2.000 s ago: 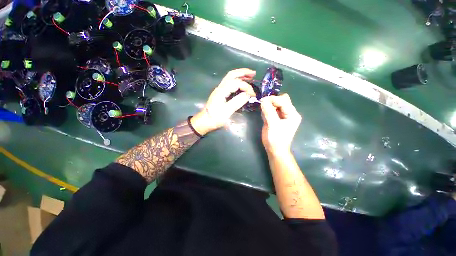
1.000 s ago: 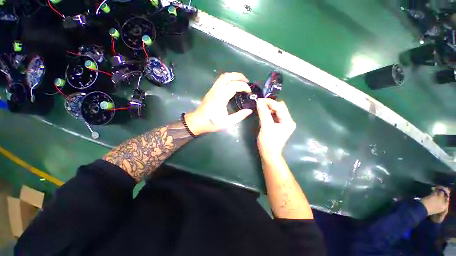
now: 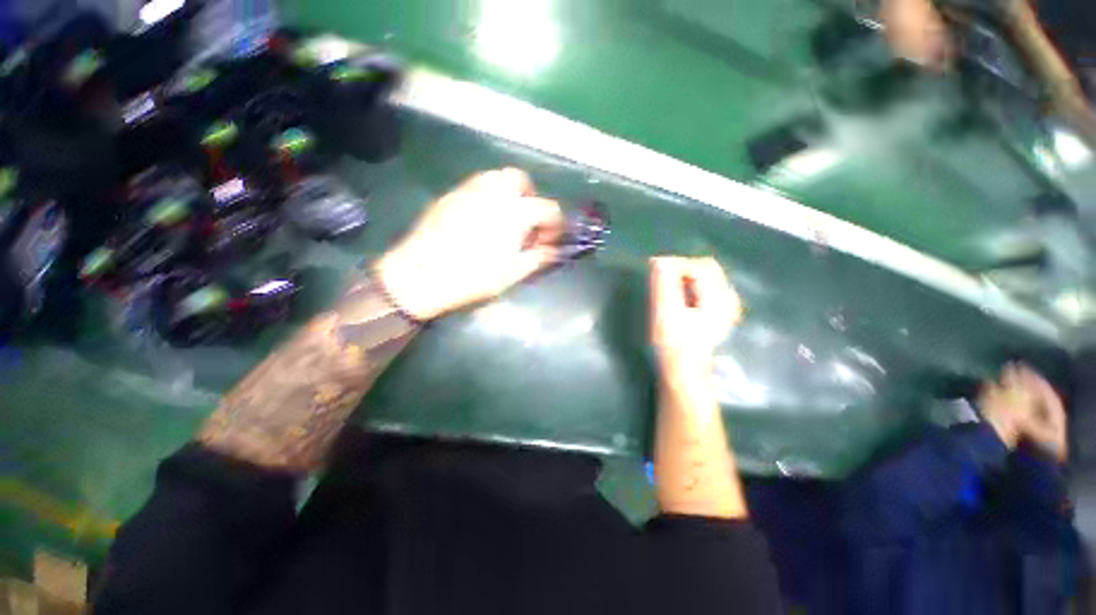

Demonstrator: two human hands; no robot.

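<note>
The frame is blurred. My left hand (image 3: 463,246) is closed around a wired sub-assembly, with its palm hiding most of it. A dark, shiny round part of the sub-assembly (image 3: 587,232) shows past my left fingertips. My right hand (image 3: 694,300) is apart from it, to the right above the dark green mat (image 3: 529,384). Its fingers are curled, and I cannot tell if they pinch something small. Many black unfinished units with green-tipped parts (image 3: 198,288) lie piled at the left.
A pale metal strip (image 3: 625,171) crosses beyond my hands. Dark parts (image 3: 787,142) lie on the green surface past it. A co-worker's hands (image 3: 1028,408) and dark blue sleeve are at the right. Another person's hand (image 3: 916,30) shows at the top right.
My hands have moved apart. My left hand has shifted left with the sub-assembly, and my right hand has come off it to the right. The view has swung and blurred.
</note>
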